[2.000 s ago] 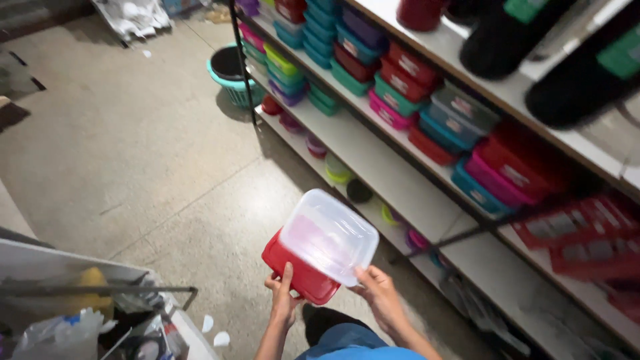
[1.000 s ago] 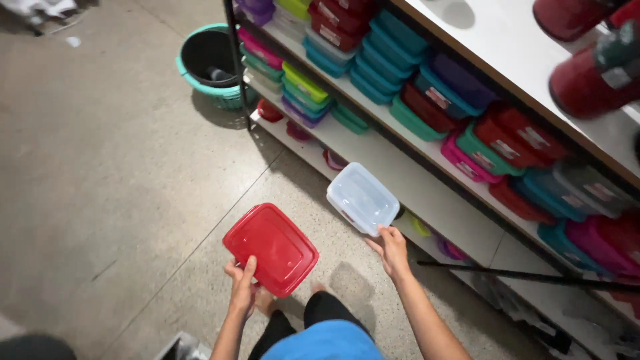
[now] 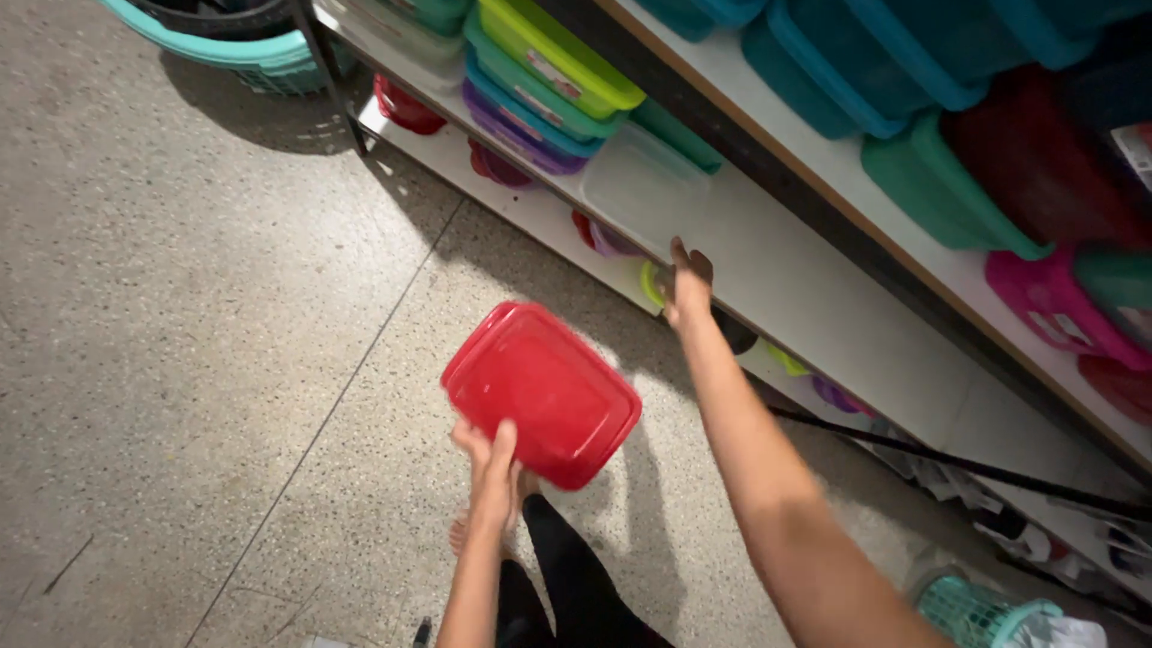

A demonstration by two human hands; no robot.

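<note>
My left hand (image 3: 493,468) grips the near edge of a red plastic container with its red lid (image 3: 544,391), held above the floor with the lid facing up. My right hand (image 3: 688,274) reaches to the front edge of a shelf. Just past its fingertips a clear plastic container (image 3: 643,184) lies on that shelf, beside a stack of lime, teal, blue and purple containers (image 3: 549,90). Whether the fingers still touch the clear container cannot be told.
The white shelf board (image 3: 837,333) runs diagonally to the right, below a fuller shelf with blue containers (image 3: 864,63). A dark shelf post (image 3: 328,72) stands by a turquoise basket (image 3: 270,58). Another turquoise basket (image 3: 976,612) is at lower right.
The clear container, in my right hand before, now lies on the shelf. My right hand has moved to the shelf edge. My left hand still holds the red container. The view has moved closer to the shelves.
</note>
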